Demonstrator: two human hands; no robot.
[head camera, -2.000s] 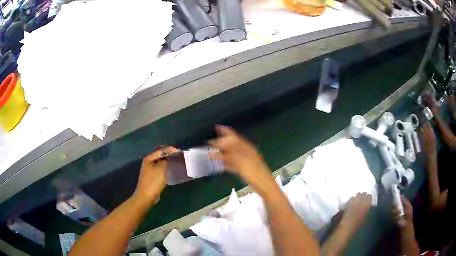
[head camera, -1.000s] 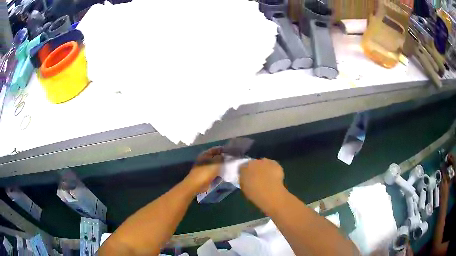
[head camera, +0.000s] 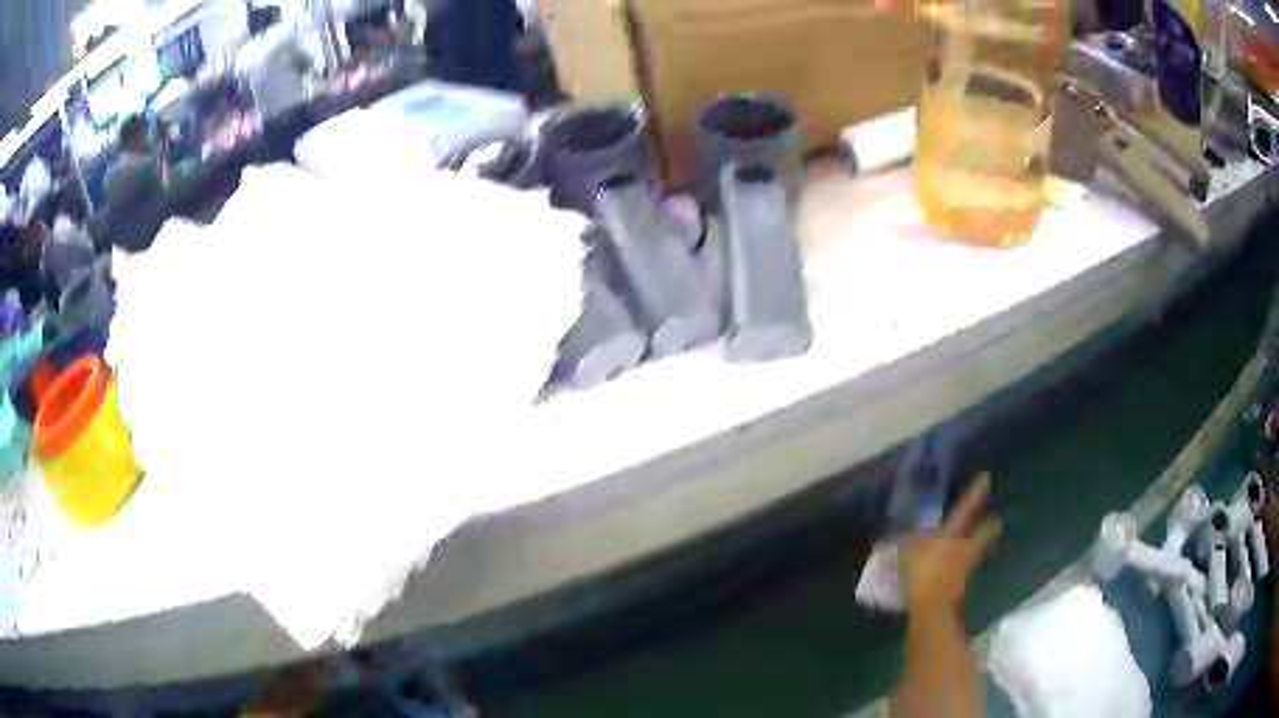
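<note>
A light blue and white retail carton (head camera: 919, 484) lies on the green conveyor below the white shelf, with a white end towards me. My right hand (head camera: 943, 564) is at its right side with fingers spread, overlapping its lower part; no closed grip shows. My left hand (head camera: 288, 693) is blurred and cut off by the bottom edge. Another blurred carton (head camera: 418, 687) lies beside it at the bottom; whether the left hand touches it is unclear.
The shelf holds white sheets (head camera: 351, 379) overhanging its edge, grey tubes (head camera: 765, 267), an orange bottle (head camera: 985, 161) and a yellow-orange tub (head camera: 87, 442). White wrapping (head camera: 1073, 652) and bare white handheld products (head camera: 1192, 596) lie lower right.
The view has shifted so more of the shelf shows. My hands, earlier together on a carton, are now far apart; the right has reached the carton farther along the conveyor.
</note>
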